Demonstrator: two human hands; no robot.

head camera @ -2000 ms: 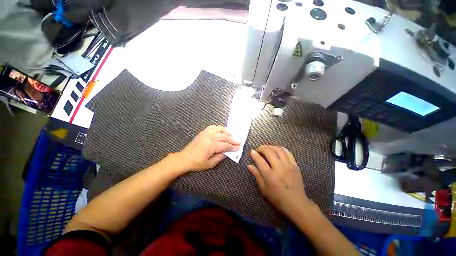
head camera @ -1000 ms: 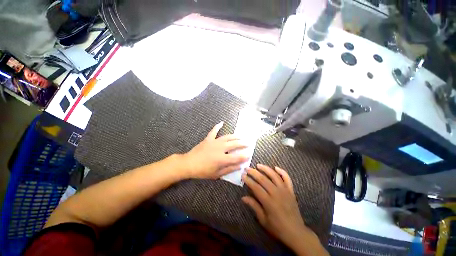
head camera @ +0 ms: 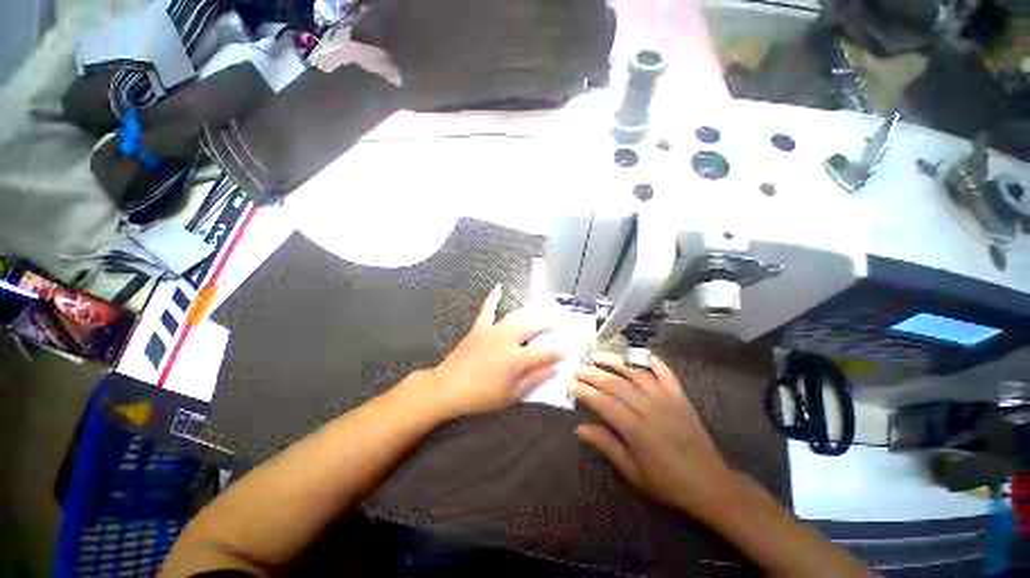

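A dark brown-grey garment panel [head camera: 328, 350] with a curved cut at its far edge lies flat under the sewing machine head [head camera: 723, 215]. A narrow white strip [head camera: 551, 387] lies on the panel, its far end under the presser foot area [head camera: 593, 311]. My left hand [head camera: 497, 359] rests palm down with its fingers on the strip's left side, thumb apart. My right hand [head camera: 649, 423] lies flat on the panel, fingertips at the strip's right edge, close to the presser foot. Neither hand grips anything. The needle cannot be made out in the glare.
Black-handled scissors [head camera: 811, 403] lie right of the panel, below the machine's lit screen [head camera: 946, 329]. A blue basket [head camera: 136, 497] is at lower left, a phone [head camera: 68, 311] at far left. Dark folded cloth [head camera: 486, 51] lies at the far side.
The view has shifted. The panel and strip sit further in under the machine than two seconds ago. My left hand has moved along the strip, and my right fingertips now lie closer to the presser foot.
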